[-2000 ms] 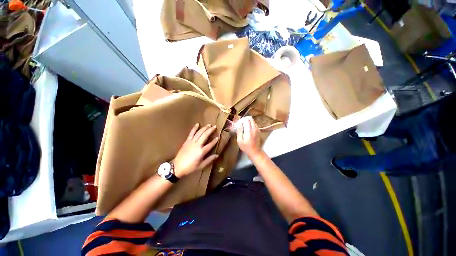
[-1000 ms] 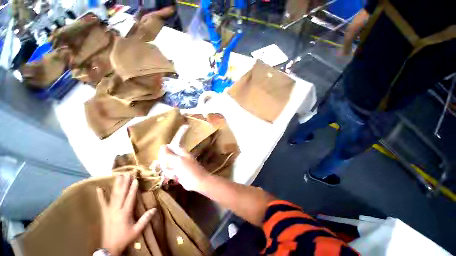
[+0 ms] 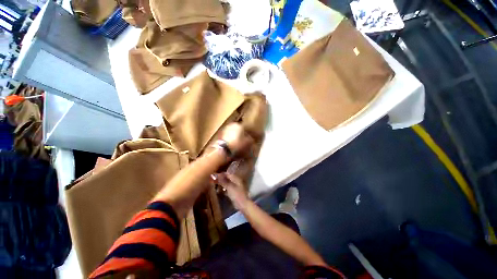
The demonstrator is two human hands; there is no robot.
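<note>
A bundle of tan bag pieces, gathered at a neck near its middle, lies on the white table in front of me. A squared panel with a small pale tag fans out above the neck. My left hand, blurred, reaches across the neck to the pieces at its right; its fingers are partly hidden. My right hand is just below it at the bundle's right side, fingers bent close together. A small pale, see-through bit shows between the hands. What either hand grips cannot be made out.
A tape roll and a shiny clear bag lie behind the bundle. A flat tan piece lies at the table's right end. More tan pieces lie at the back, a grey-white cabinet and dark bags at left.
My left hand has moved from lying flat on the bundle to across the neck, at its right. My right hand is now below it. The view has turned; the person at right has mostly left the picture.
</note>
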